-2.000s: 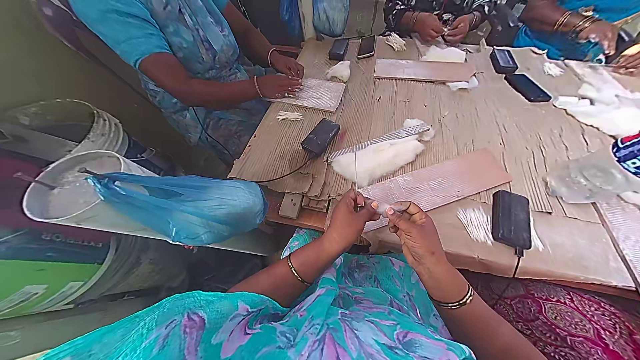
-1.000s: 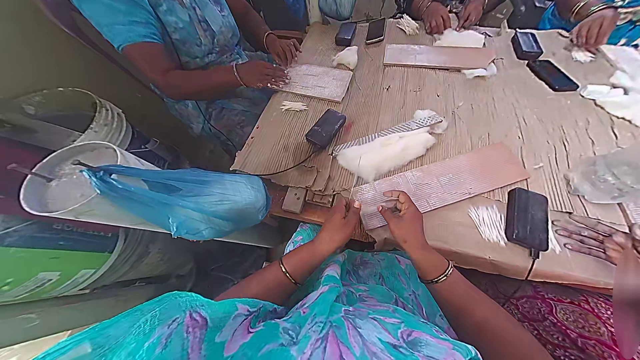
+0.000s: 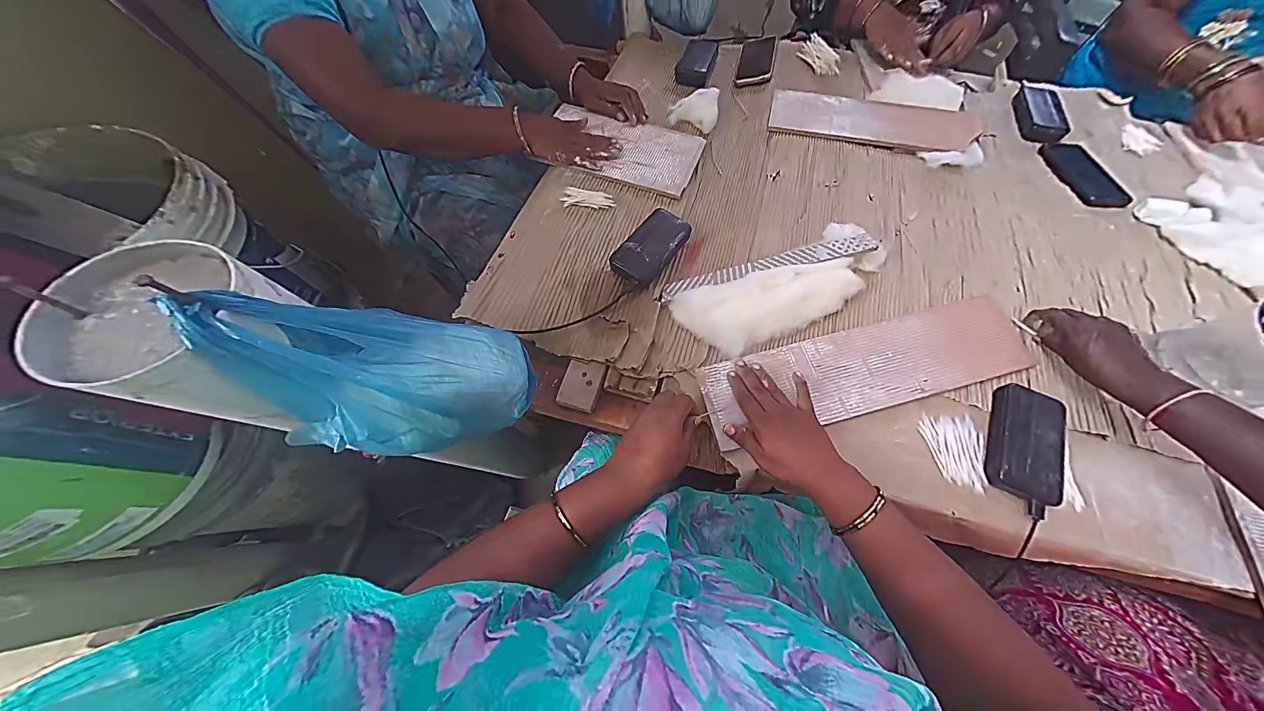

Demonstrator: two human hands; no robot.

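My right hand (image 3: 775, 425) lies flat, fingers spread, on the near left end of a pinkish ridged board (image 3: 918, 355). Just left of the board's end, my left hand (image 3: 660, 439) is closed with a thin pale stick or wick end between thumb and finger; most of it is hidden. White cotton wool (image 3: 765, 306) lies behind the board, with a patterned strip (image 3: 780, 265) along its far side. Right of my hands a bundle of thin white cotton wicks (image 3: 953, 451) rests beside a black box with a cable (image 3: 1027, 444).
A co-worker's hand (image 3: 1091, 355) holds a thin white piece at the board's right end. Another co-worker's hands (image 3: 583, 133) press on a ridged board (image 3: 652, 158) at the far left. A blue plastic bag (image 3: 395, 370) hangs from a white bucket (image 3: 59, 346) to my left.
My hands were together over the table edge; now they are apart, the right one flat on the board. A co-worker's hand has come in from the right to the board's end.
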